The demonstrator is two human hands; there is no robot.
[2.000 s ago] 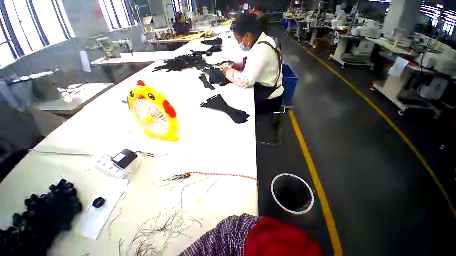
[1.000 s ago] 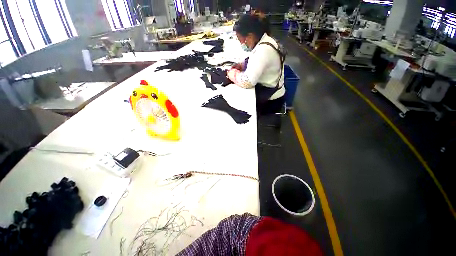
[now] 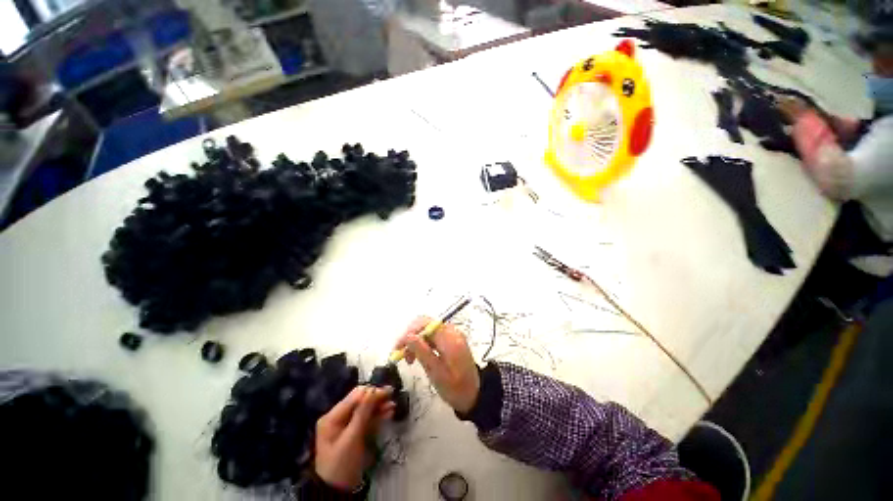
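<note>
My left hand pinches a small black loop at its fingertips, beside the working pile of black loops. My right hand holds a slim pen-shaped tool like a pencil. The tool's yellow end points down at the loop and seems to touch it; the exact contact is too small to tell. A single black loop lies on the white table near the right sleeve. Dark thread ends are scattered beyond my right hand.
A large pile of loops lies farther left, a dark bagged mass near left. Thread snips on a cord, a power adapter, a yellow chick fan and black cut pieces lie beyond. A person's arm is far right.
The view has swung left and down. Both hands, the pen-shaped tool and the loop piles now show; earlier only a checked sleeve and part of one pile did.
</note>
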